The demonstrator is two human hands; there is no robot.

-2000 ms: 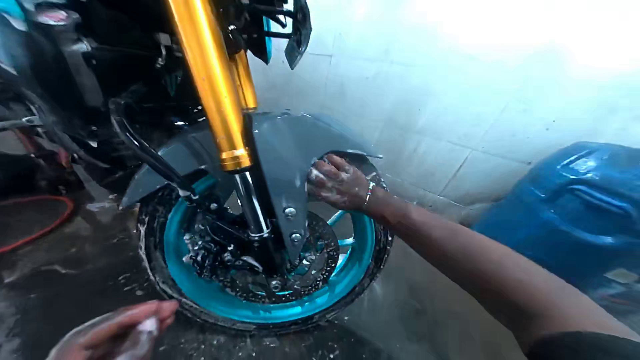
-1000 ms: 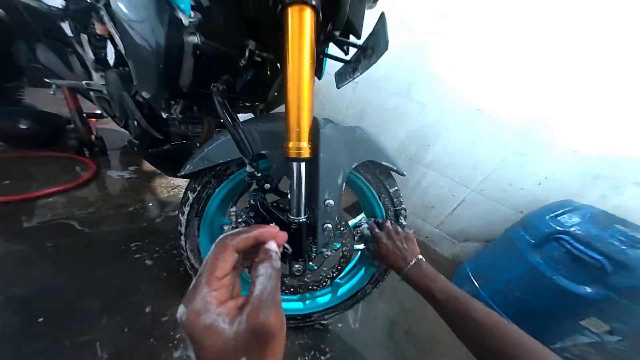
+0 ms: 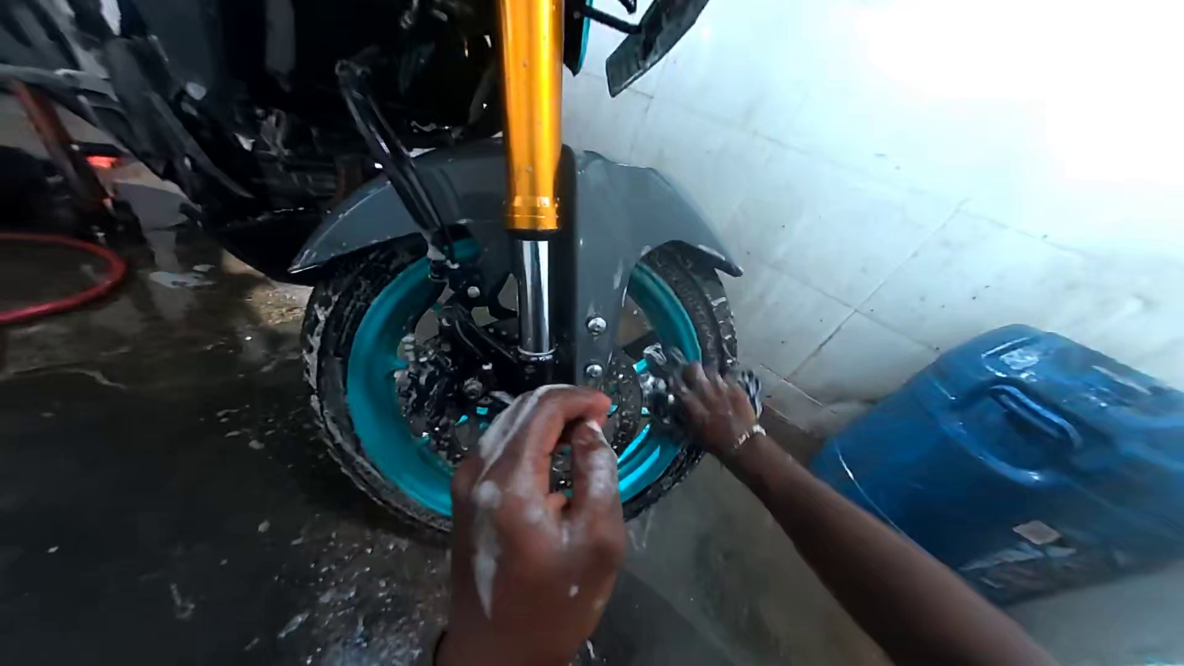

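Note:
A motorcycle's front wheel with a turquoise rim point(image 3: 377, 388) and black tyre point(image 3: 324, 435) has suds on it. Above it are a grey front fender point(image 3: 610, 208), a gold fork tube point(image 3: 532, 111) and a chrome lower fork section point(image 3: 536, 296). My right hand point(image 3: 714, 407), wearing a bracelet, presses a dark, sudsy cloth-like thing point(image 3: 661, 375) against the wheel's right side, beside the brake disc. My left hand point(image 3: 546, 518), streaked with foam, is in front of the wheel's lower part. Its fingers are curled, thumb near the index fingertip, with nothing plainly held.
A blue plastic drum point(image 3: 962, 416) stands at the right by the pale tiled wall point(image 3: 832, 222). A red hose point(image 3: 92, 291) lies at the far left on the dark, wet floor point(image 3: 139, 490), where foam is spattered. Black bodywork point(image 3: 268, 185) hangs at upper left.
My right hand has moved from the fender down to the wheel's right side. My left hand has come from the lower left to in front of the wheel. The view has shifted.

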